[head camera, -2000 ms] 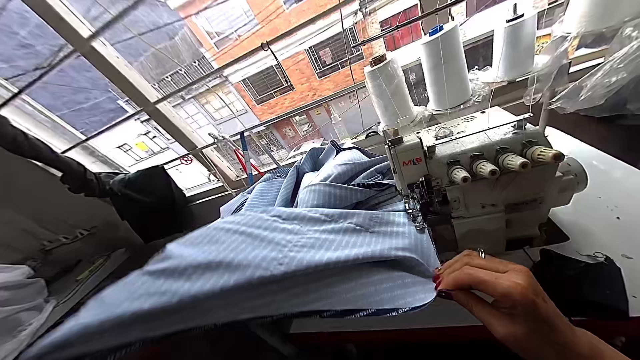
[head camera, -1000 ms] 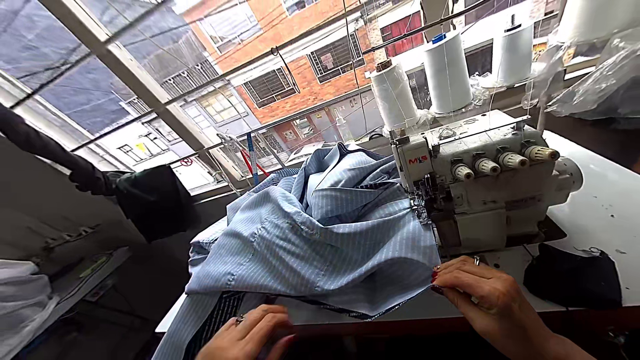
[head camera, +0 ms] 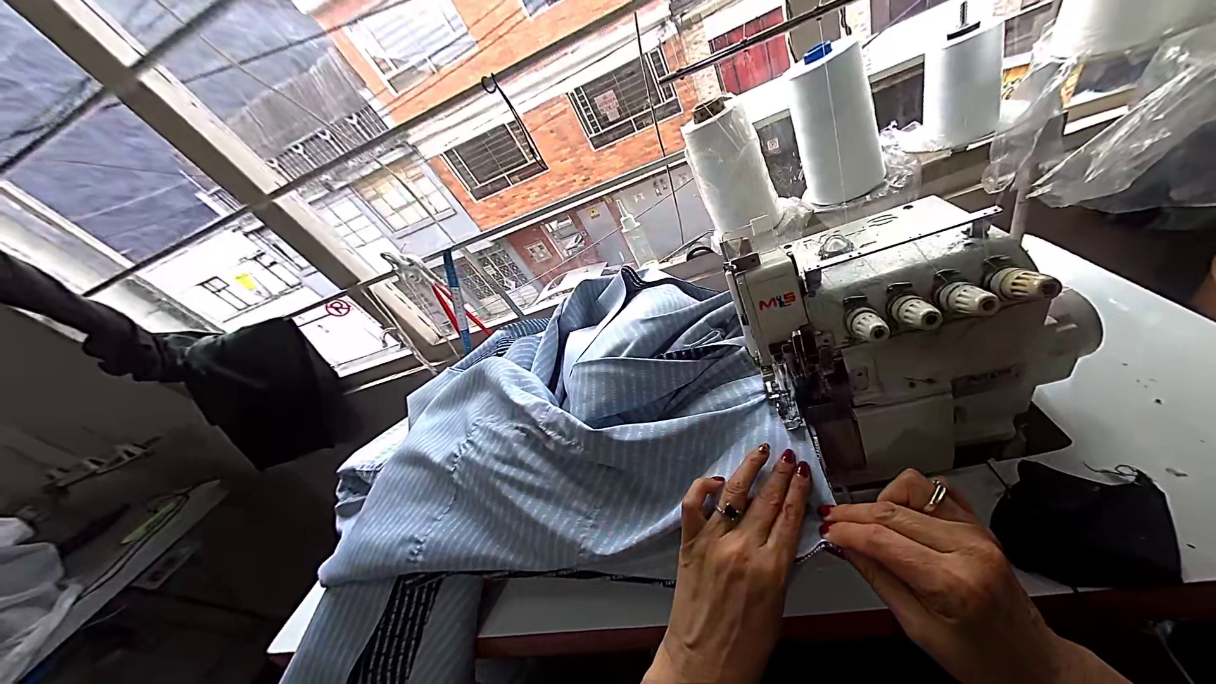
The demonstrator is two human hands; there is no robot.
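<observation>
A light blue striped fabric garment (head camera: 532,475) lies bunched on the table, its right edge under the presser foot (head camera: 785,399) of a white overlock sewing machine (head camera: 893,323). My left hand (head camera: 741,560) rests palm down on the cloth just in front of the foot, fingers spread a little. Right of it, my right hand (head camera: 931,560) pinches the cloth's edge between thumb and fingertips. A dark trim runs along the garment's lower edge, and part of the cloth hangs over the table's front.
White thread cones (head camera: 836,123) stand behind the machine by the window. On the white table (head camera: 1130,380), a black cloth item (head camera: 1088,522) lies right of my right hand. Dark fabric (head camera: 266,389) hangs at the left. Clear plastic (head camera: 1121,133) is at the upper right.
My left hand, out of view at first, came in at the bottom and has moved right onto the cloth near the foot. The outstretched garment has bunched up. My right hand stays at the edge.
</observation>
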